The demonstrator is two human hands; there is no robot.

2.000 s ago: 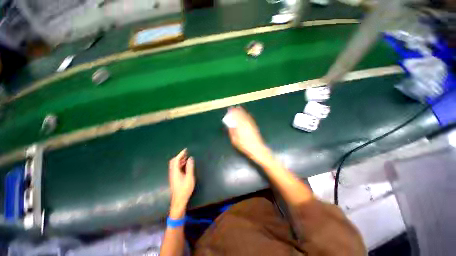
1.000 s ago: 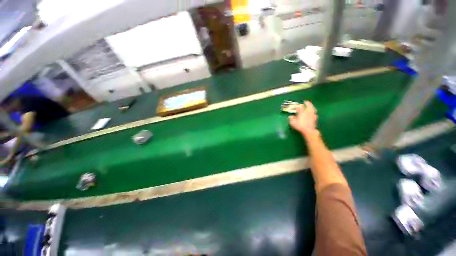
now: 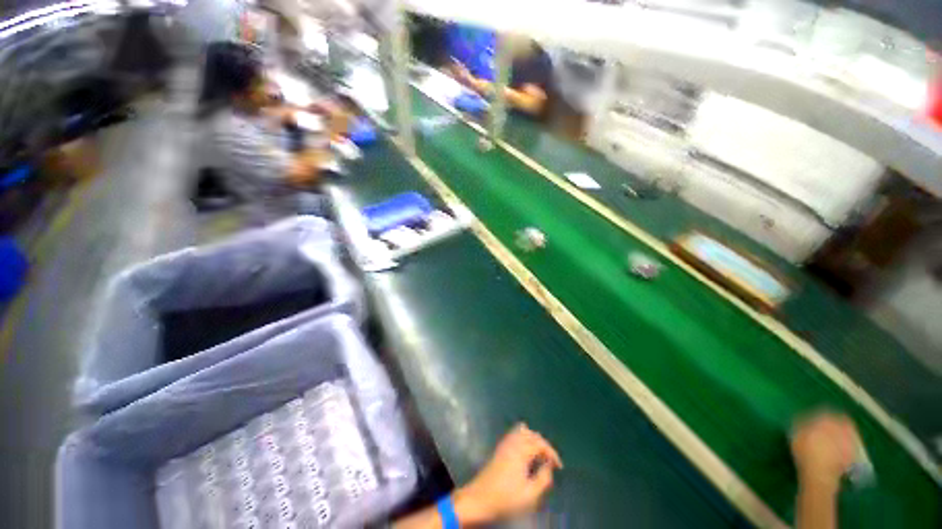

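My right hand point(image 3: 823, 446) is blurred, over the green conveyor belt at the lower right. A small whitish piece point(image 3: 859, 467) shows at its right side; blur hides whether the fingers hold it. My left hand point(image 3: 520, 467), with a blue wristband, is over the dark green bench at the bottom centre. Its fingers are loosely curled and apart from the thumb, with nothing clearly seen in them. Two inner assemblies, one whitish point(image 3: 531, 240) and one greyish point(image 3: 644, 266), lie on the belt, farther up it.
Two lined bins stand at left: the nearer point(image 3: 387, 413) holds rows of white units, the farther point(image 3: 124, 331) is dark inside. A white socket strip point(image 3: 418, 240) and blue tray point(image 3: 397, 212) lie on the bench. A brown-rimmed box point(image 3: 731, 271) is across the belt. Other people work farther up.
The view has swung left, bringing the bins and people into sight. My left hand is back in view. My right hand is still over the belt, now at the lower right.
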